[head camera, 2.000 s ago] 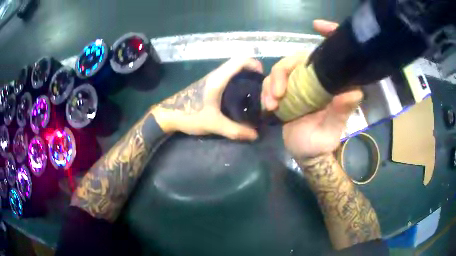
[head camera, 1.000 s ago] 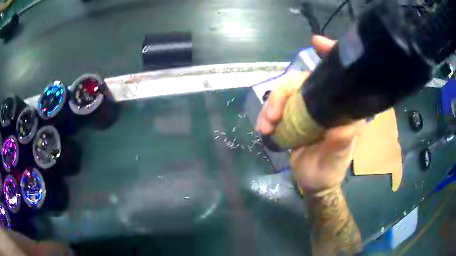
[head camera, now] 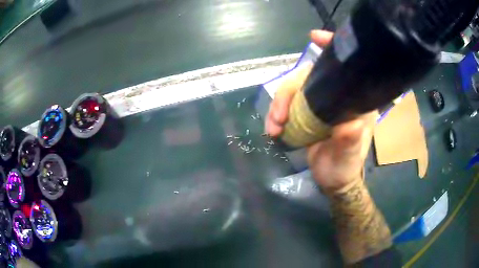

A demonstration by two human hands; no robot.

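My right hand is shut around the thick black electric screwdriver, at the cream-yellow tape wrap near its nose. The nose points down left, close to scattered silvery screws on the dark-green bench. The screwdriver bit is not visible. Only a small skin-coloured patch, seemingly my left hand or arm, shows at the bottom left edge; its fingers cannot be made out. The screw feeder is mostly hidden behind my right hand.
Black cylindrical units with lit faces stand in rows at left. A pale metal rail edges the bench. A dark cylinder lies on the green belt beyond. At right are a tan cardboard piece and two small black parts.
My left hand has let go of the black unit and moved to the bottom left edge. A dark cylinder appeared on the belt and shifted left. My right hand still holds the screwdriver.
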